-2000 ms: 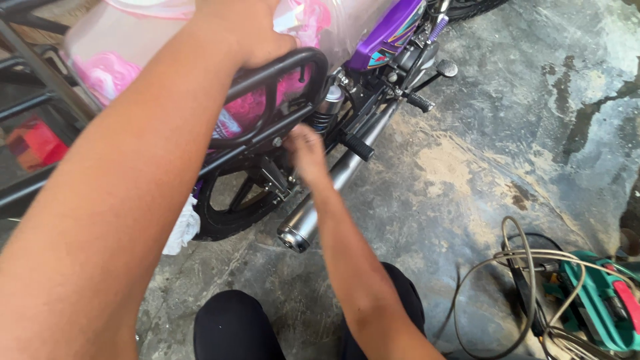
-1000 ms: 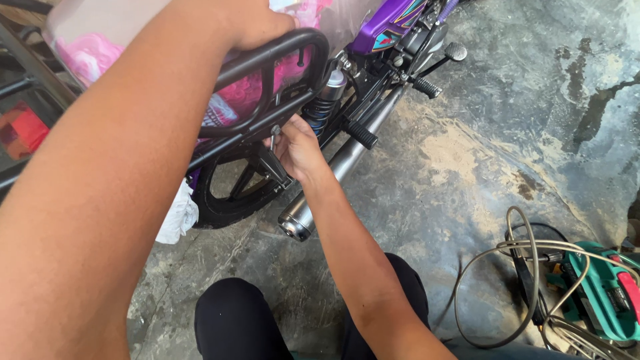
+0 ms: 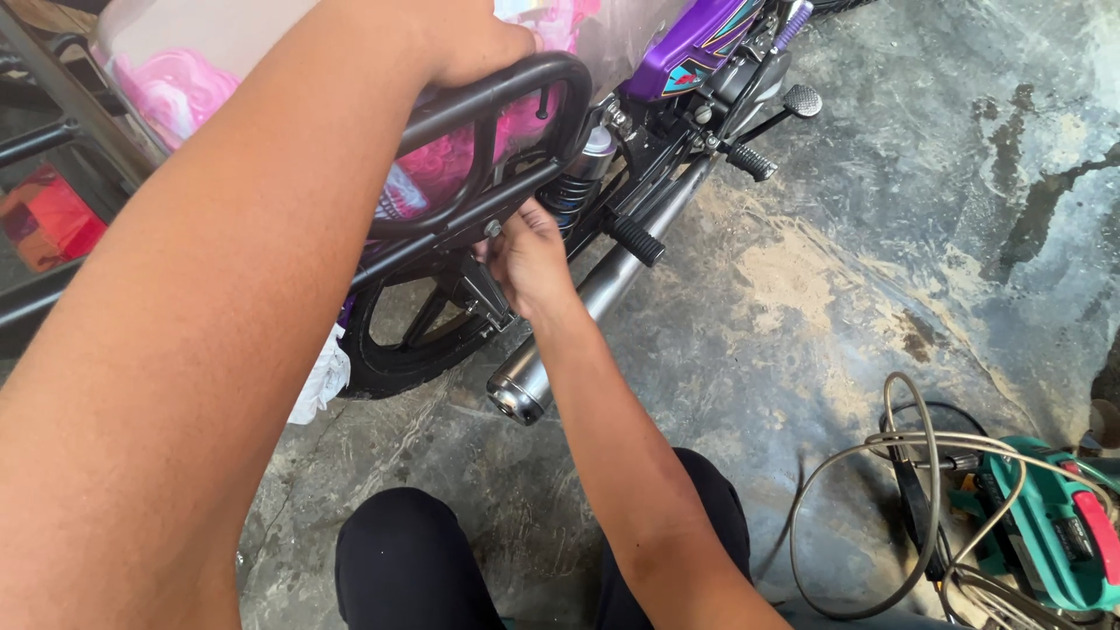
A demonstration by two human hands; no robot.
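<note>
My left hand (image 3: 486, 39) rests at the top rail of a black tubular metal rack (image 3: 490, 96) on a purple motorcycle (image 3: 682, 52), beside a translucent plastic container (image 3: 201, 26) with pink contents; its fingertips are partly hidden. My right hand (image 3: 528, 262) is under the rack's lower rail, beside a bolt (image 3: 493, 228) and just behind the rear shock absorber (image 3: 573, 188). Its fingers are curled behind the rack's plate, and whether they grip anything cannot be seen. The chrome exhaust pipe (image 3: 604, 284) runs below this hand.
A rubber footpeg (image 3: 634, 238) sticks out near my right wrist. The rear wheel (image 3: 394, 367) and a white plastic bag (image 3: 324, 381) are at lower left. A green machine with a red handle (image 3: 1050, 525) and a coiled hose (image 3: 932, 490) lie on the concrete floor at right.
My right hand, blurred beside the rack two seconds ago, has come to the rack's underside near the bolt and stays there. My left hand keeps its place at the top rail.
</note>
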